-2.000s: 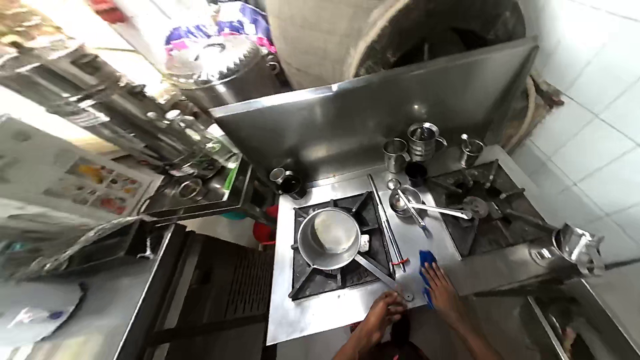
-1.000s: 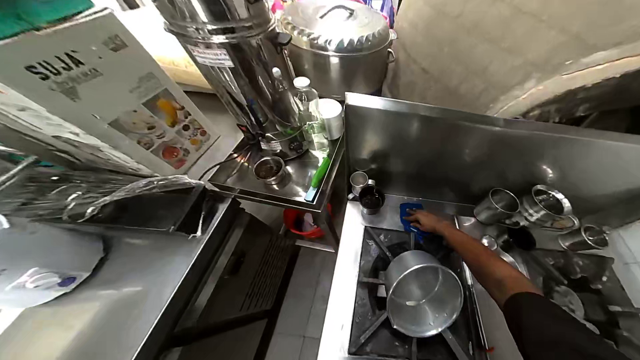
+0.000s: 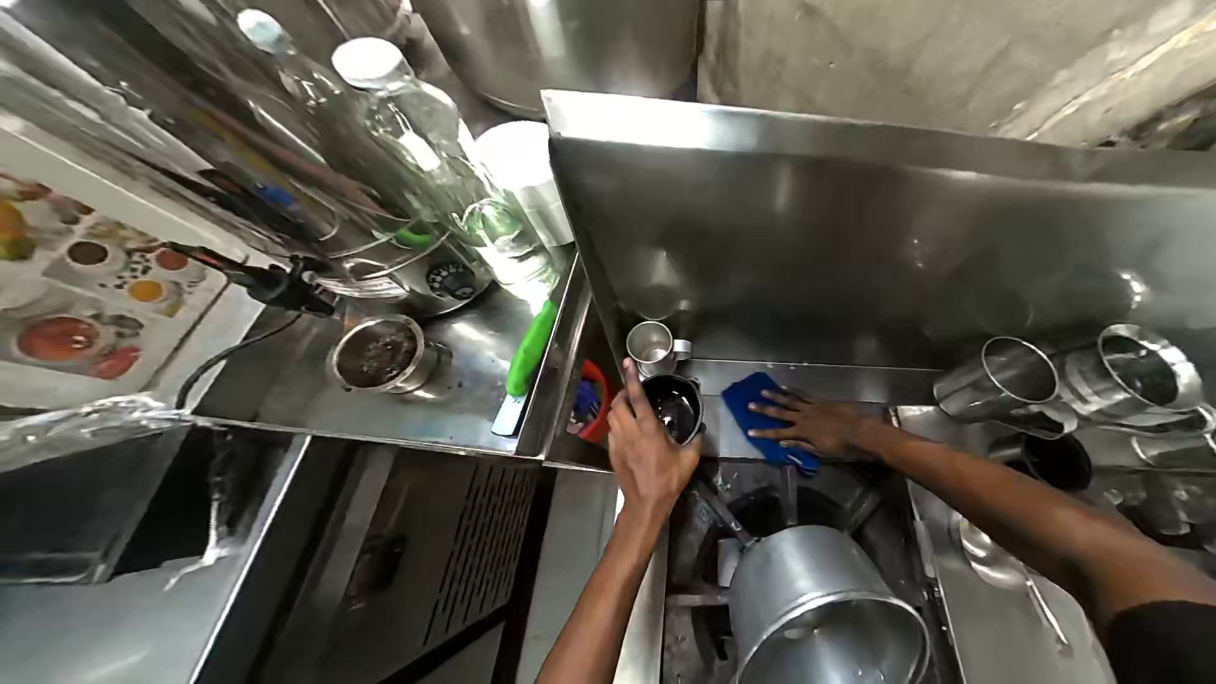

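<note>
My left hand [image 3: 650, 448] is wrapped round a small dark cup [image 3: 676, 408] at the back left corner of the stove. Just behind that cup stands a small steel mug [image 3: 654, 348]. Pressed flat with spread fingers, my right hand [image 3: 807, 424] lies on a blue cloth [image 3: 757, 410] on the steel strip behind the burner. A metal saucepan [image 3: 817, 589] rests on the burner grate [image 3: 696, 598] below my hands.
A steel backsplash [image 3: 836, 256] rises behind the stove. Steel mugs [image 3: 1009, 375] and a dark cup [image 3: 1050, 461] stand at right. The left side table [image 3: 475, 351] holds a green-handled knife [image 3: 532, 351], a steel cup [image 3: 378, 353] and a clear bottle [image 3: 418, 142]. A red bin [image 3: 596, 399] sits low between.
My left hand, not visible one second ago, now grips the dark cup. My right hand and the blue cloth have gone from the stove's front to its back left. The view has moved closer.
</note>
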